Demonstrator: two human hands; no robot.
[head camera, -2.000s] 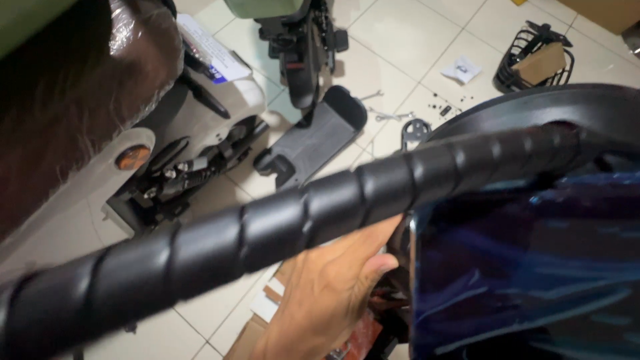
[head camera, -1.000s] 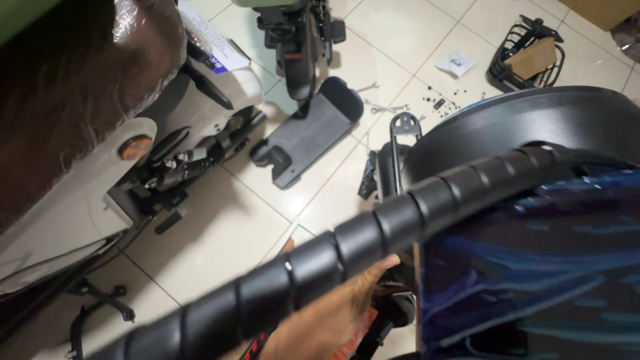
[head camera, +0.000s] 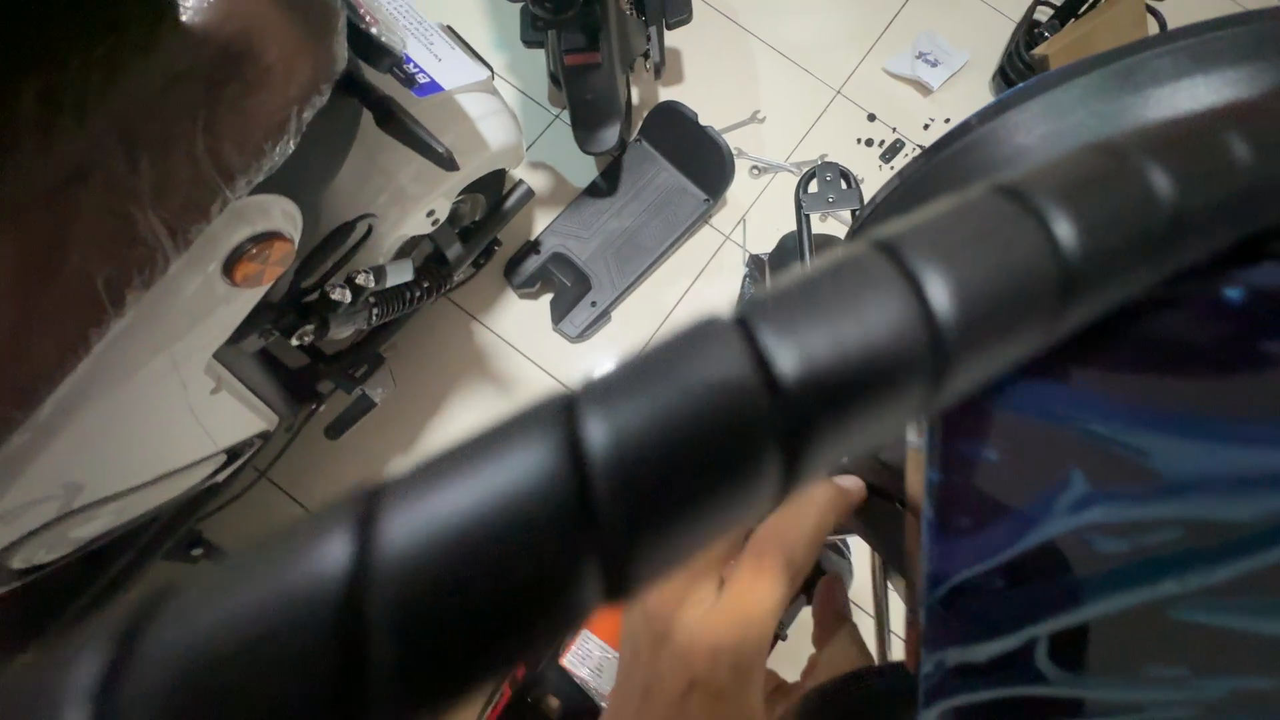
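Observation:
A thick black spiral-wrapped cable bundle (head camera: 680, 440) crosses the view diagonally, very close and blurred. Beneath it is my left hand (head camera: 740, 610), back of the hand up, with the index fingertip by a dark part at the edge of a film-covered dark panel (head camera: 1100, 560). The thumb is lower, near a small dark and metallic part (head camera: 825, 575). The cable hides some of the fingers, so whether they grip anything is unclear. My right hand is not in view.
A white vehicle body (head camera: 150, 330) with an orange reflector (head camera: 259, 260) stands left. On the tiled floor lie a black footboard-like plastic part (head camera: 630, 220), wrenches (head camera: 775, 165), small hardware (head camera: 891, 151) and a crumpled paper (head camera: 926, 63). A round black rim (head camera: 1060, 90) curves at upper right.
The view has moved closer to the spiral-wrapped cable, which now covers more of the scene. My left index finger and thumb show farther apart than one second ago.

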